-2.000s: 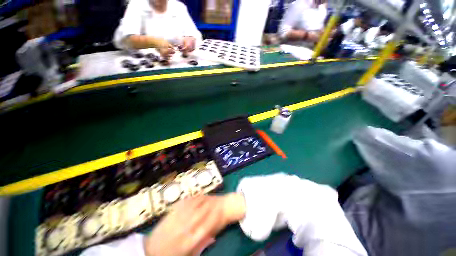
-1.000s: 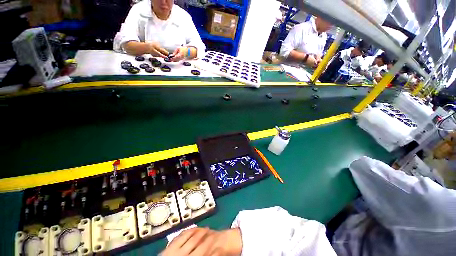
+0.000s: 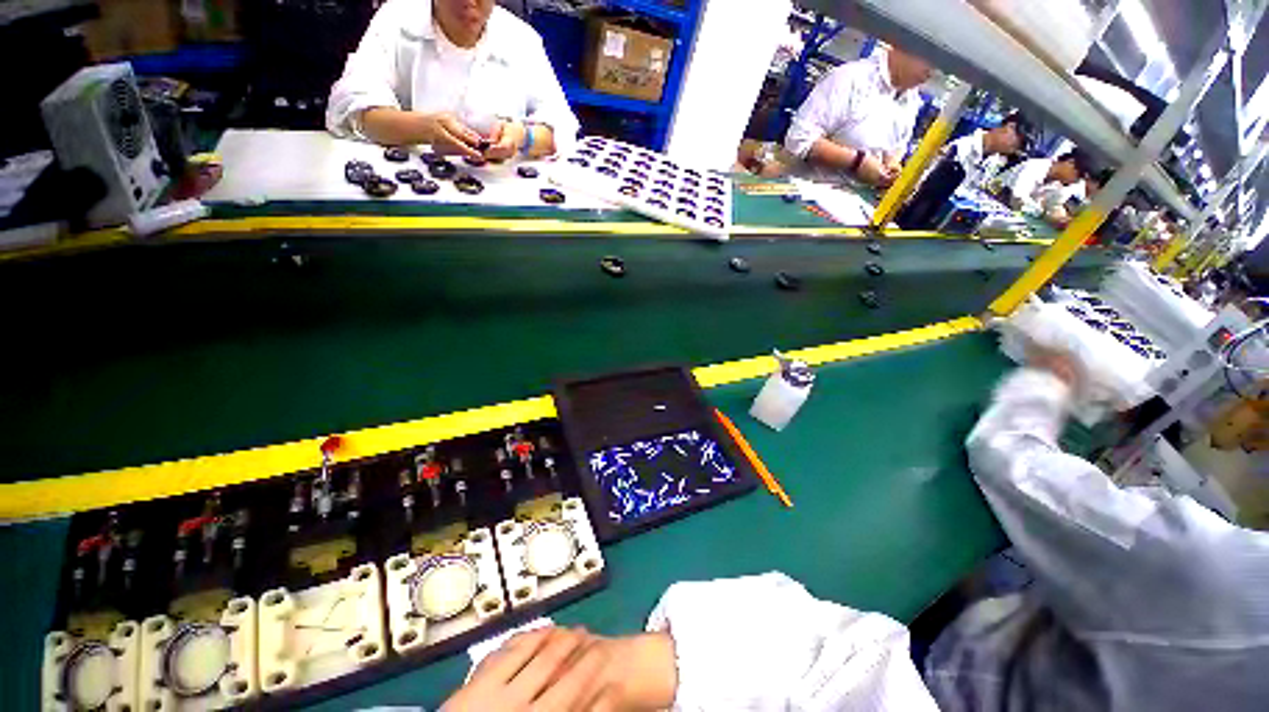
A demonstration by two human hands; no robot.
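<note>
A row of cream clamp blocks (image 3: 320,629) stands on a long black base at lower left. Some round nests show thin rings; the middle block shows thin lines instead. My right hand (image 3: 564,675) lies low in front of the blocks, fingers bent and cut off by the bottom edge. A white cloth (image 3: 508,638) shows at its fingers; whether it is gripped is unclear. My left hand is not visible. A black parts tray (image 3: 654,452) holds a loose pile of blue-and-white slivers.
An orange stick (image 3: 753,456) and white bottle (image 3: 782,395) are right of the tray. A yellow edge (image 3: 863,342) borders the conveyor, which carries black rings. A person's arm (image 3: 1065,487) reaches to stacked white trays (image 3: 1079,348). Another person sits across the belt.
Since the first frame the view has steadied and my left sleeve has mostly left the picture. The neighbour's hand now reaches the white trays. Rings on the belt have shifted slightly left.
</note>
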